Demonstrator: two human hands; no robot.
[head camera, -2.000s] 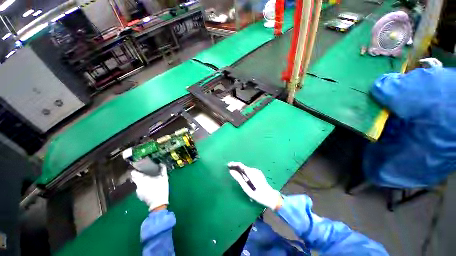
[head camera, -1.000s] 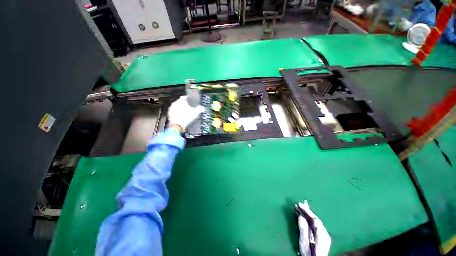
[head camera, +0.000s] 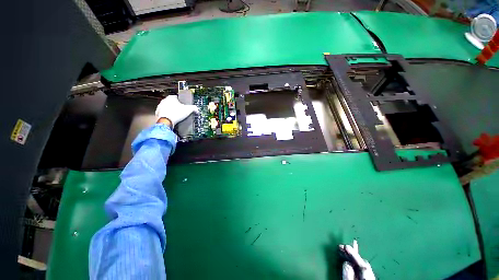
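Note:
The circuit board (head camera: 213, 112) lies component side up at the left opening of the black solder pallet (head camera: 279, 144) in the conveyor track. Yellow and white parts show on it. My left hand (head camera: 174, 111), in a white glove, grips the grey heat sink (head camera: 186, 117) at the board's left edge. My right hand (head camera: 358, 268), gloved, is low over the green mat (head camera: 262, 219), cut off by the bottom edge. A thin dark tool (head camera: 350, 254) shows in it. Whether the board is fully seated is hard to tell.
A second black pallet (head camera: 377, 134) lies crosswise over the track and overlaps the near mat. A dark machine housing (head camera: 33, 71) with a yellow label stands at left. Another green bench top (head camera: 246, 44) runs behind the track. A fan (head camera: 483, 27) and red strips are at far right.
The board has gone from above the near mat's left edge to the pallet in the track, in my left hand. My right hand has moved low in the picture. The view has swung left and down.

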